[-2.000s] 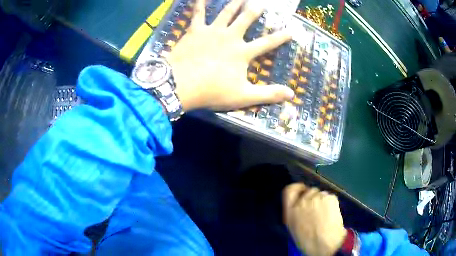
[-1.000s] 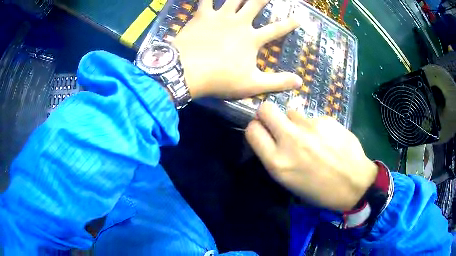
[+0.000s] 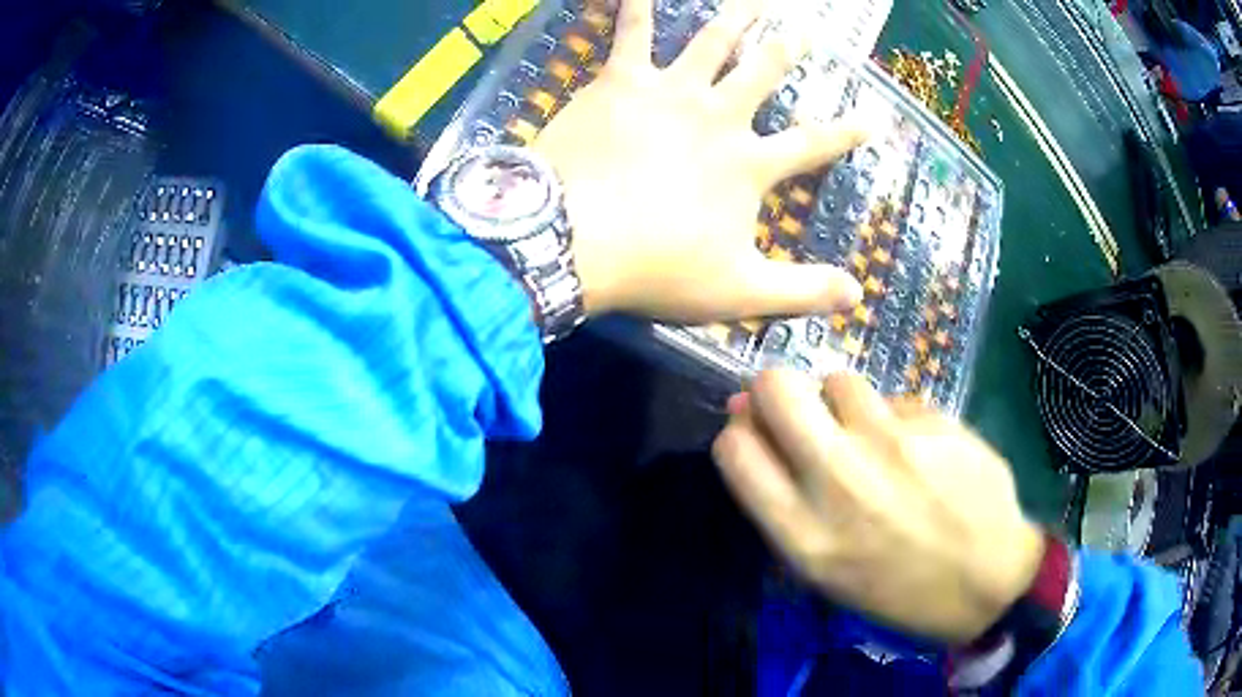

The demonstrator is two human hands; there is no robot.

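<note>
A clear blister tray [image 3: 974, 232] with rows of orange-and-dark flex parts [image 3: 932, 347] lies over the dark bench edge. My left hand [image 3: 681, 198] lies flat on the tray, palm down with fingers spread, and hides part of the rows. It wears a metal watch at the wrist. My right hand [image 3: 885, 504] is at the tray's near edge with its fingers curled and fingertips close together. Whether it pinches the tray edge or something small cannot be seen.
A yellow tape strip [image 3: 443, 79] marks the bench edge at upper left. A gold-orange scrap pile [image 3: 929, 85] lies behind the tray. A black fan [image 3: 1101, 375] stands beside a tan funnel mouth [image 3: 1205, 354] at right. A grey slotted tray [image 3: 166, 252] and shiny clear stack [image 3: 61, 204] are at left.
My right hand has come up from below to the tray's near edge. My left hand stays spread on the tray. The whole view has shifted slightly.
</note>
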